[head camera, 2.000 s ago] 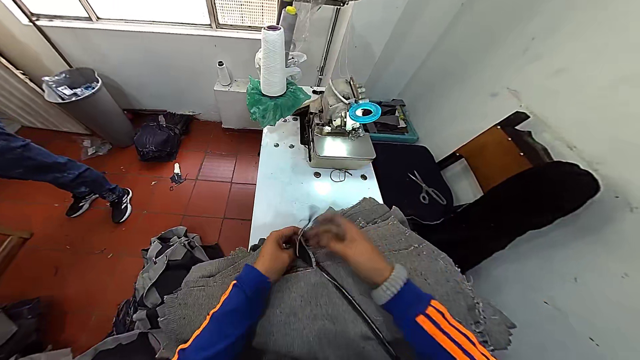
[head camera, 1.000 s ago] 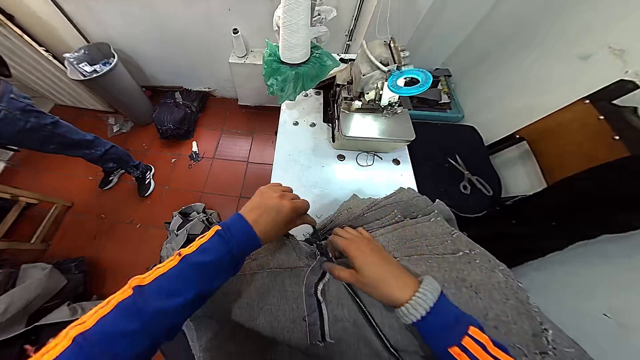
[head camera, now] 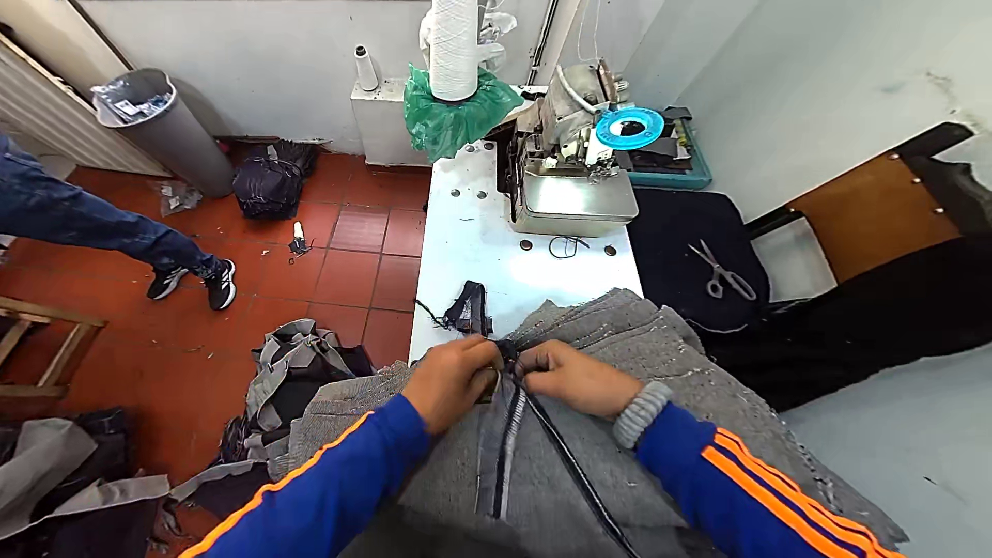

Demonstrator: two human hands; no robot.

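Note:
A thick stack of grey denim pieces (head camera: 620,457) lies over the near end of the white sewing table (head camera: 457,256). My left hand (head camera: 457,380) pinches a dark fabric strip (head camera: 508,457) at the middle of the stack. Close at its right, my right hand (head camera: 577,376) has its thumb and index finger on the dark bunched end of the same cloth; the fingertips are partly hidden. A dark scrap of fabric (head camera: 468,308) with loose threads lies just beyond my left hand. An overlock sewing machine (head camera: 573,186) stands farther back on the table.
Scissors (head camera: 722,275) rest on a dark padded seat (head camera: 690,225) at the right. A white thread cone (head camera: 453,54) rises above a green plastic bag (head camera: 457,112). Cut fabric (head camera: 298,372) lies on the floor at left. A person in jeans (head camera: 93,217) stands near a grey bin (head camera: 167,128).
My left hand has drawn back toward me from farther forward over the table. The dark scrap now shows beyond it. The strip's upper end is bunched between both hands.

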